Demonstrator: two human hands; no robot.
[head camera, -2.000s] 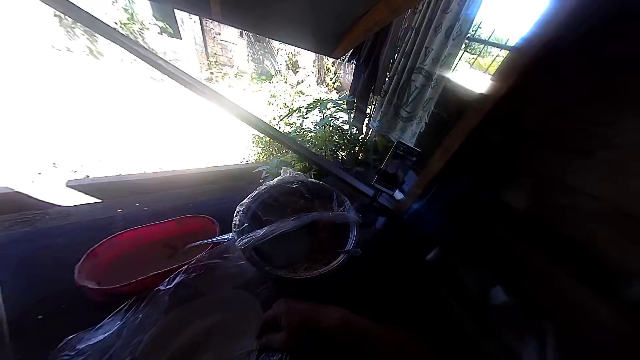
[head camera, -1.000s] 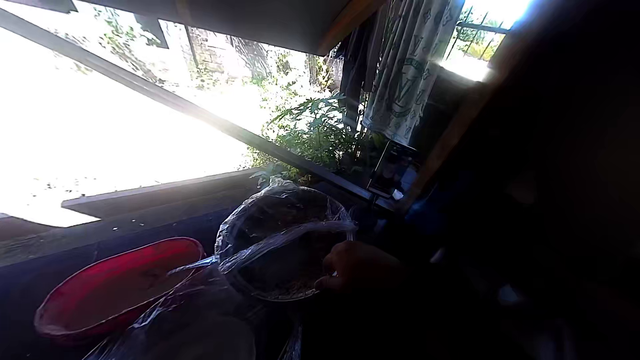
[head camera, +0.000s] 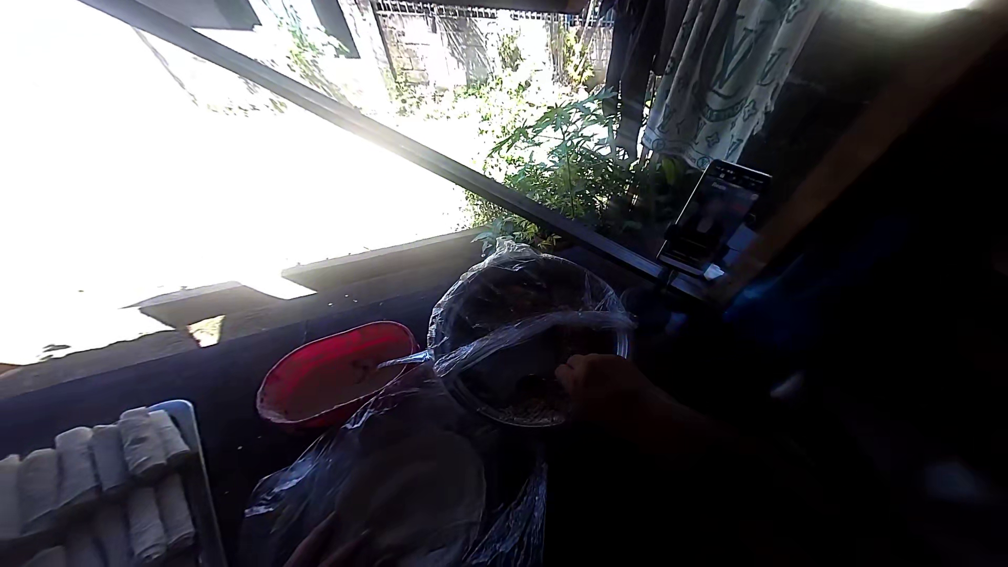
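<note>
My right hand (head camera: 594, 382) reaches over the right side of a round bowl (head camera: 622, 339), its fingers curled low near pale, shredded-looking food (head camera: 531, 413). Whether it grips anything is too dark to tell. Clear plastic film (head camera: 512, 335) lies across the bowl, folded back over its middle. Below the bowl, a round pale wrapper sheet (head camera: 417, 496) rests on clear plastic. Part of my left hand (head camera: 327, 543) shows at the bottom edge, by the wrapper's left side; its grip is hidden. A red oval basin (head camera: 276, 405) with pale contents stands left of the bowl.
A metal tray (head camera: 193, 445) stacked with pale rolls (head camera: 110, 465) stands at the lower left. A phone (head camera: 713, 216) on a holder is behind the bowl at right. A dark bar (head camera: 394, 142) slants across the opening, with plants (head camera: 563, 157) outside and a patterned cloth (head camera: 724, 79) hanging above.
My right hand has moved from below the bowl up to its right side and inward over the contents. The view has shifted, and the tray of rolls and my left hand now show.
</note>
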